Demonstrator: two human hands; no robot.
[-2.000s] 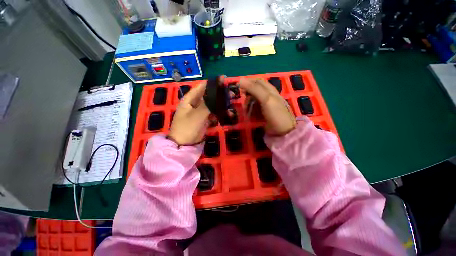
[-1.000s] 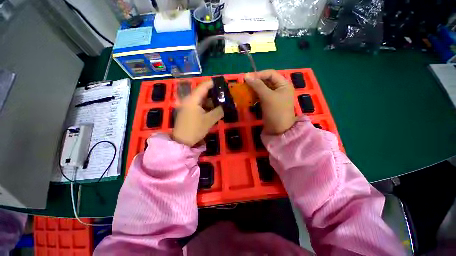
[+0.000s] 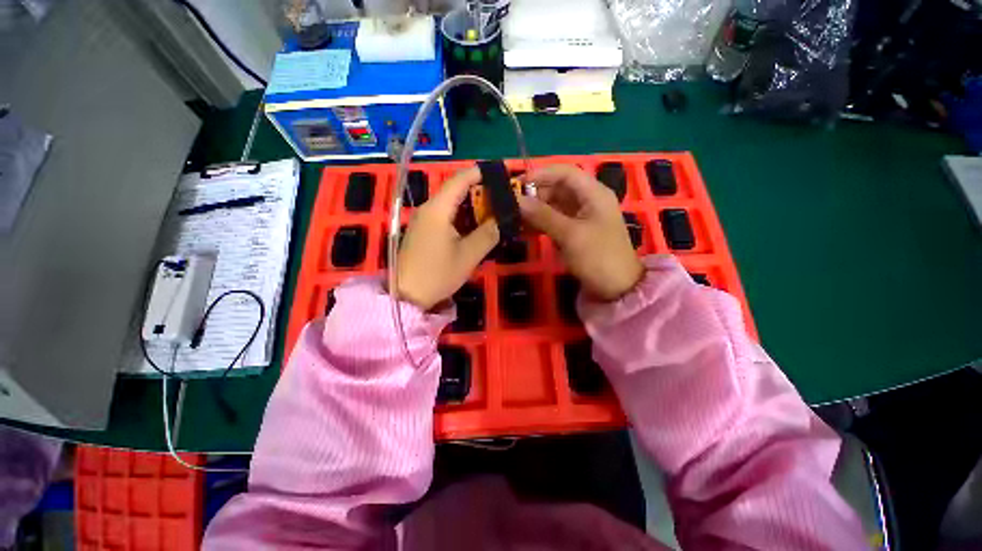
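My left hand [image 3: 442,239] holds a black strip-shaped part [image 3: 499,196] upright above the red compartment tray [image 3: 519,393]. A small orange block [image 3: 479,205] shows beside the black part, between my hands. My right hand [image 3: 587,228] pinches the silver fitting [image 3: 529,188] at the end of the clear air hose against the right side of these parts. The clear air hose [image 3: 407,145] arches up over my left hand and down along my left sleeve. Black watch units [image 3: 518,298] sit in many tray pockets; one front pocket is empty. My fingers hide part of the held pieces.
Behind the tray stand a blue control box [image 3: 366,102], a dark pen cup [image 3: 471,54] and a white box [image 3: 560,43]. A clipboard [image 3: 242,248] with a white adapter box [image 3: 179,299] lies left, beside a grey cabinet [image 3: 97,215]. Plastic bags [image 3: 791,65] lie at the back right.
The orange block and hose fitting, held by my right hand a second ago, have moved left against the black part. The hose now arches over my left hand. The whole view has shifted slightly.
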